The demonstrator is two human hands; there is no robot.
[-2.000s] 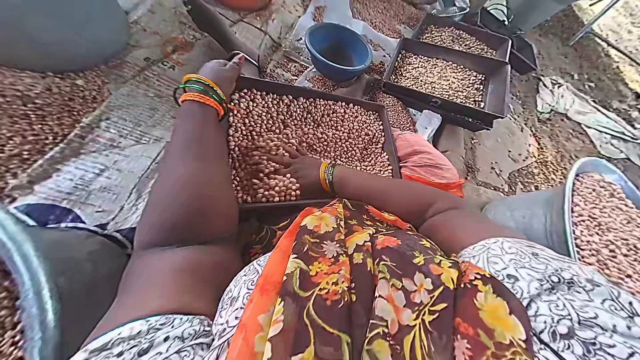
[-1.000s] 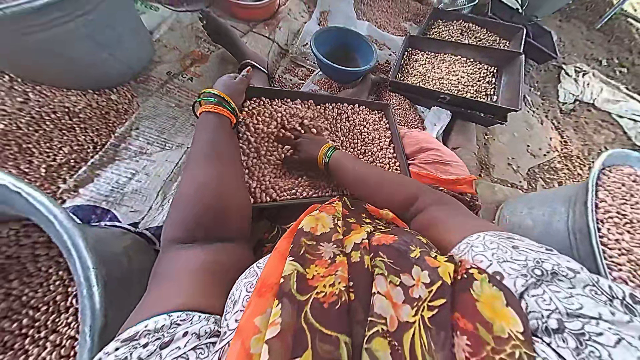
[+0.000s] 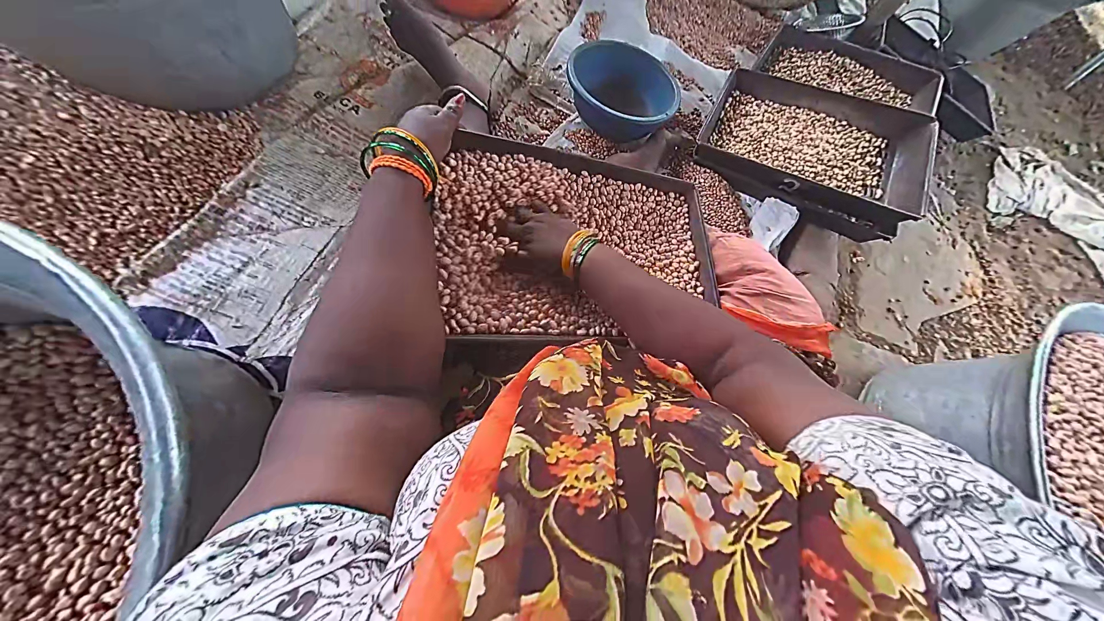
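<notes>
A dark rectangular tray (image 3: 709, 250) full of reddish-brown nuts or seeds (image 3: 634, 216) rests at my lap. My left hand (image 3: 431, 128), with orange, yellow and green bangles at its wrist, grips the tray's far left corner. Inside the tray, my right hand (image 3: 539, 237) lies on the nuts or seeds, left of the middle, its fingers spread and partly sunk among them. Whether it holds any of them cannot be seen.
Beyond the tray stands a blue plastic bowl (image 3: 623, 90) near another person's foot (image 3: 398, 21). Dark trays of paler seeds (image 3: 798, 142) sit at the far right. Metal tubs of seeds flank me, left (image 3: 164, 405) and right (image 3: 957, 410). Seeds are heaped on sacking (image 3: 112, 164).
My right hand has moved about within the tray, away from its near left part, and the seeds around it have shifted. My left hand has stayed at the tray's corner.
</notes>
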